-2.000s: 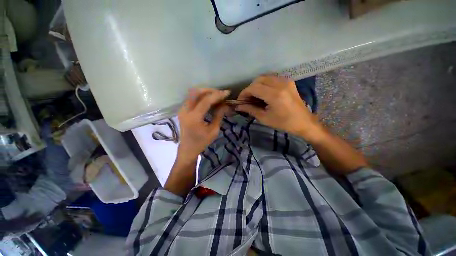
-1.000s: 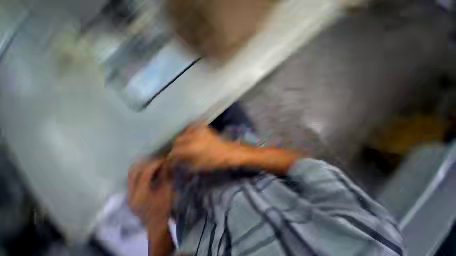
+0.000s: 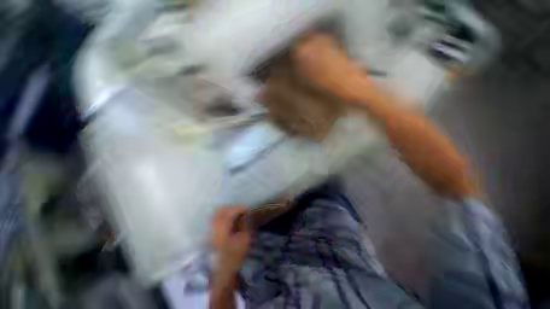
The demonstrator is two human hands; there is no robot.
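Note:
The picture is strongly blurred. My left hand (image 3: 231, 232) is at the front table edge, low in the view, closed on a brown cut piece (image 3: 271, 212) that sticks out to its right. My right hand (image 3: 319, 57) is reached forward over the table, at the back of a brown stack of cut pieces (image 3: 298, 105). Its fingers are blurred and partly hidden, so its grip cannot be told. The shiny bed plate (image 3: 256, 145) lies left of the stack.
The white sewing machine head (image 3: 247, 30) stands behind the stack. The pale table (image 3: 151, 187) extends to the left. A white board (image 3: 181, 293) is below the table's left end. Grey floor (image 3: 392, 211) shows at the right.
My right hand has left my left hand and moved forward to the brown stack. My left hand stays by the table edge. The view has swung, bringing the machine head into sight.

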